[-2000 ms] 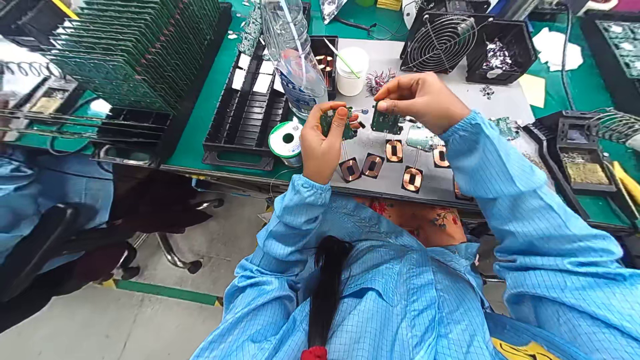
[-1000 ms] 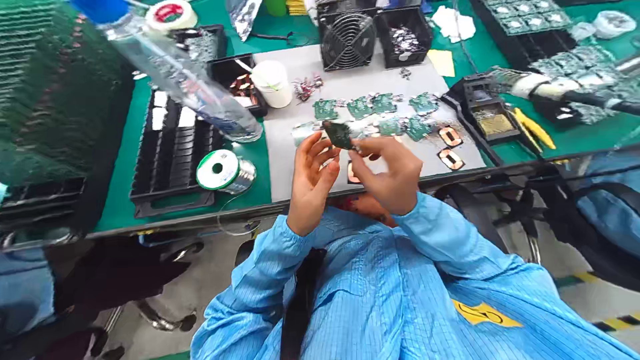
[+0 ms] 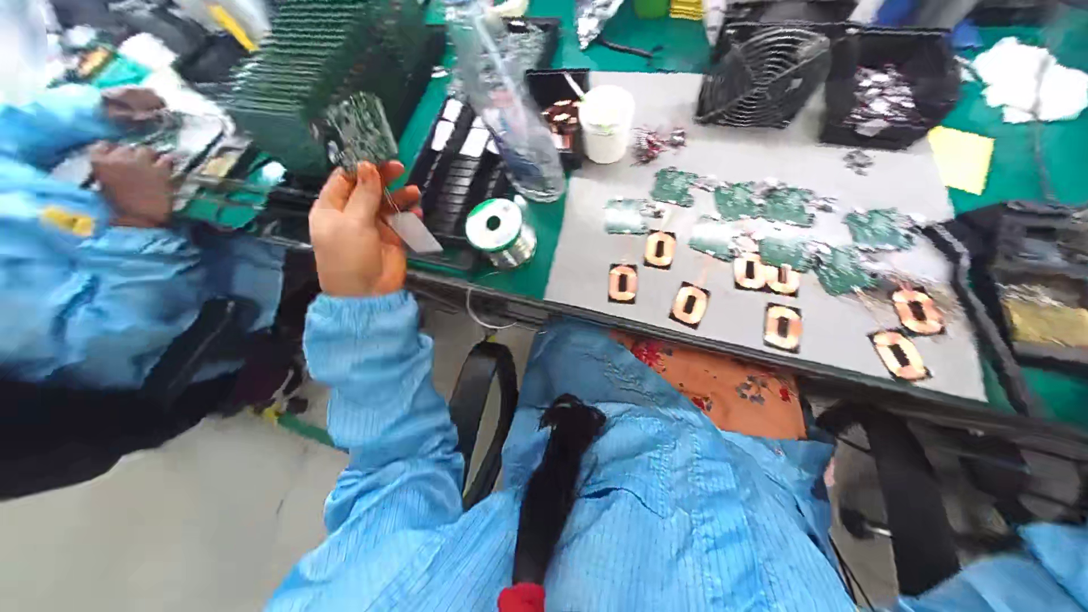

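My left hand (image 3: 361, 225), raised at the left over the bench edge, holds a green circuit board (image 3: 361, 127) between thumb and fingers; a small white piece (image 3: 414, 232) shows beside its lower fingers. My right hand is out of view; some blue sleeve shows at the bottom right corner. On the grey mat (image 3: 586, 246) lie several green circuit boards (image 3: 735, 201) in a loose row. Several copper coils on black backing, one a coil (image 3: 689, 304) near the front edge, lie around and below them. A spool of solder wire (image 3: 501, 231) stands right of my left hand.
Upright circuit boards (image 3: 331, 76) fill a rack at the upper left. A black tray (image 3: 463, 170), plastic bag (image 3: 510, 110), white tub (image 3: 607, 123), fan (image 3: 765, 76) and black parts bin (image 3: 888, 85) stand behind. A co-worker's hands (image 3: 132, 170) are at far left.
My left hand has moved away to the left with a board, toward the rack. My right hand, which was at the board beside my left hand, has left the view.
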